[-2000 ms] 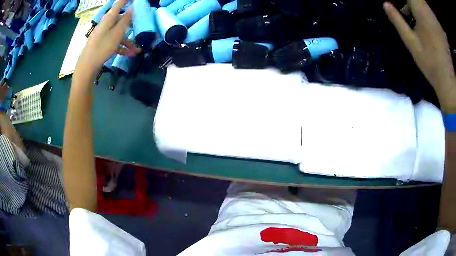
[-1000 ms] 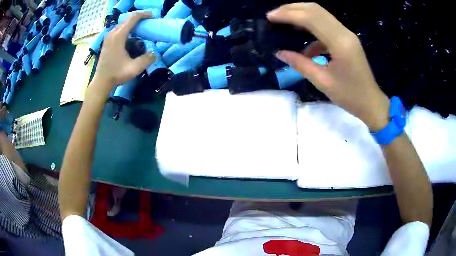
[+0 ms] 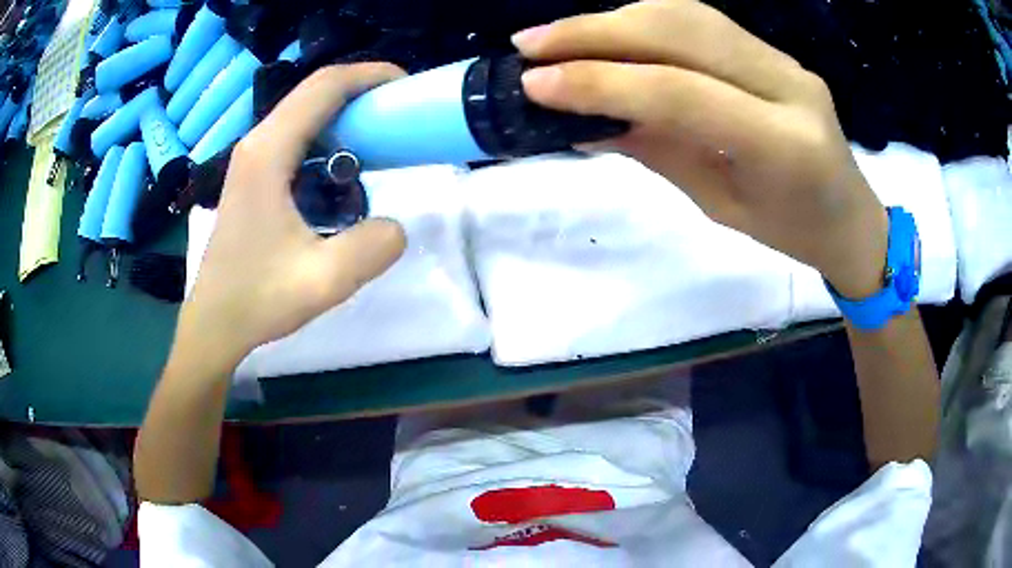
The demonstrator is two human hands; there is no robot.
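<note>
A light-blue housing point(image 3: 416, 117) is held roughly level above the white pads. My left hand point(image 3: 291, 227) grips its left end, with a black part and a shiny round tip at that end, near my thumb. My right hand point(image 3: 710, 128) has its fingers on a black end cap point(image 3: 499, 108), which sits against the housing's right end. How far the cap is seated cannot be told. A blue wristband point(image 3: 893, 270) is on my right wrist.
Light-blue housings point(image 3: 205, 78) are piled at the upper left. Dark caps point(image 3: 921, 67) heap along the back right. White pads point(image 3: 621, 261) line the green table point(image 3: 322, 391). A yellowish paper strip point(image 3: 40, 211) lies at left.
The housing in my left hand has come right and nearer, over the pads. My right hand now holds a black cap at its end. The view has shifted to the right.
</note>
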